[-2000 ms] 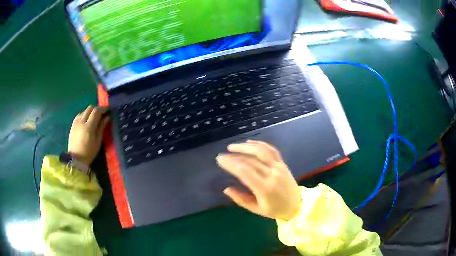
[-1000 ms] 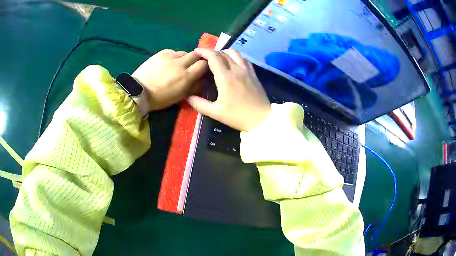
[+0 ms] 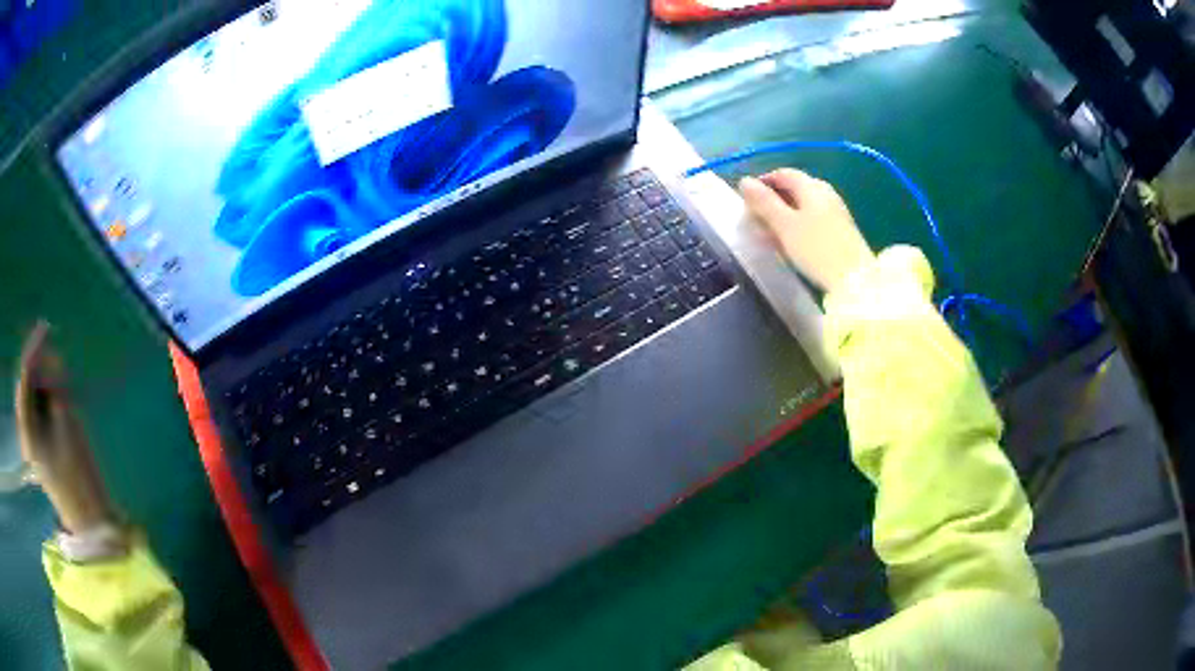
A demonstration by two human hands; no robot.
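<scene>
The open dark grey laptop (image 3: 564, 459) stands in front of me, its screen (image 3: 380, 144) showing a blue swirl desktop with a small pale window. It rests on an orange-red tray (image 3: 226, 505), with a white sheet (image 3: 708, 197) showing at its right side. The blue network cable (image 3: 881, 157) reaches the laptop's right side. My right hand (image 3: 810, 230) is just right of the laptop, near the cable, with its fingers bent; no held thing shows. My left hand (image 3: 59, 433) is off the laptop at the far left, blurred, seen edge-on, with nothing visible in it.
Another orange-red tray edge (image 3: 773, 11) shows at the top. A black monitor-like object (image 3: 1114, 79) stands at the upper right. The green mat (image 3: 629, 590) lies under everything. Looped blue cable hangs at the right edge of the bench.
Both hands have left the laptop's left side; the left moved away leftward and the right went across to the right side. The view has turned. The earlier green PASS window is gone.
</scene>
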